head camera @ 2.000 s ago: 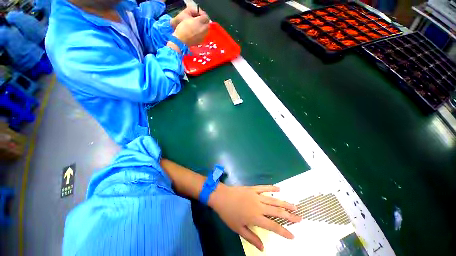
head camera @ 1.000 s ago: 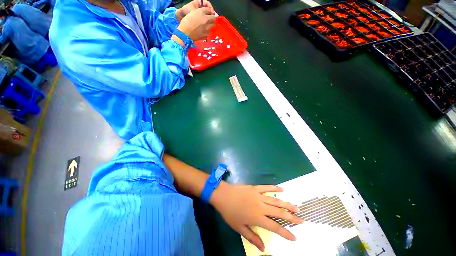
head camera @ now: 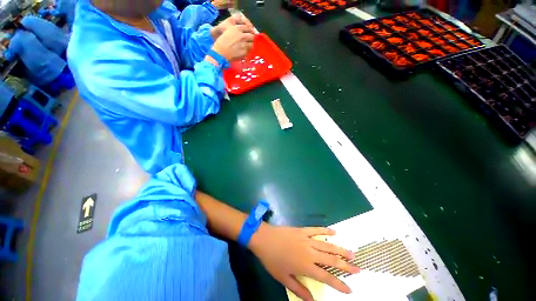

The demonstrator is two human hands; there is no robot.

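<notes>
My left hand point(head camera: 302, 257) lies flat, palm down, fingers spread, on a white and cream sheet point(head camera: 358, 226) at the bottom of the view. Rows of thin grey-brown strips point(head camera: 391, 257) show on the sheet beyond my fingertips. A blue wrist strap point(head camera: 254, 223) is around my left wrist. The sheet lies on the green bench mat point(head camera: 282, 173), and its lower part is cut off by the frame edge. My right hand is not in view.
A short beige strip piece point(head camera: 281, 114) lies on the mat. A person in a blue smock works over a red tray point(head camera: 264, 64) with tiny white parts. A white edge strip point(head camera: 329, 132) borders the dark green surface holding black compartment trays point(head camera: 411, 38), some with orange-red parts.
The whole view has shifted slightly with my head. My left hand stays spread on the sheet. The neighbour's hands have moved a little over the red tray.
</notes>
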